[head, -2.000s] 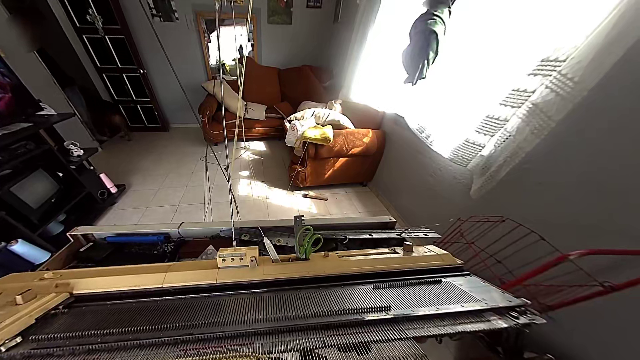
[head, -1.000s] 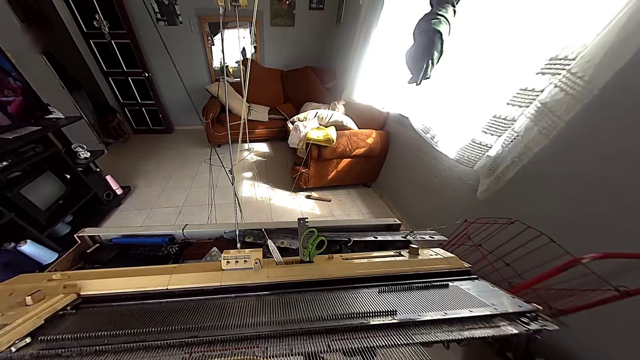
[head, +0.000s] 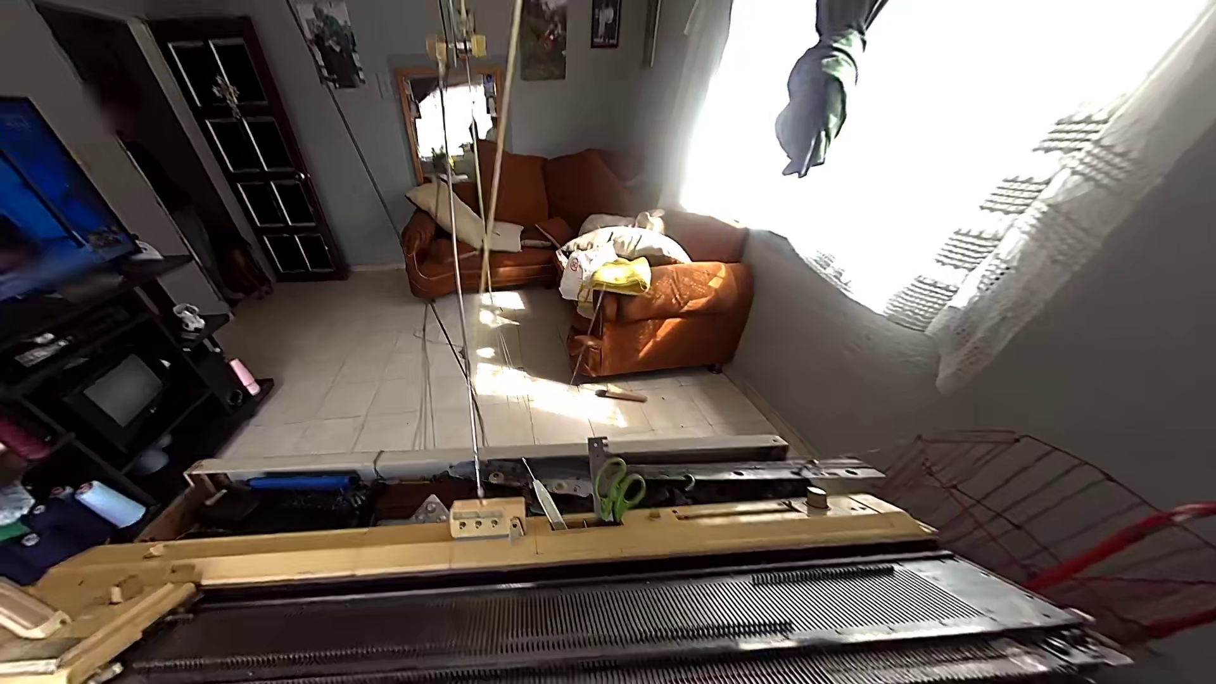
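Note:
Neither my left hand nor my right hand shows in the head view. Across the bottom lies a flatbed knitting machine, with its ribbed metal needle bed (head: 665, 613) below a yellowed plastic body (head: 351, 556). Strands of yarn (head: 467, 361) run down from a tension mast to a small block with holes (head: 487, 519) on the rear edge. Green-handled scissors (head: 619, 490) stand upright right of the block, and a thin tool with a white handle (head: 548, 503) leans between them. At the far left, part of a pale carriage or handle (head: 28, 608) is cut off by the frame edge.
A red wire cart (head: 1007, 494) stands at the right, close to the machine's end. On the left is a black shelf unit (head: 180, 380) with a television (head: 52, 209) and yarn cones (head: 109, 503). Orange sofas (head: 665, 318) stand beyond the tiled floor (head: 323, 380), under a bright curtained window.
The view has shifted, so more of the television on the left shows. The machine, scissors and yarn look unchanged, and no hand shows in any frame.

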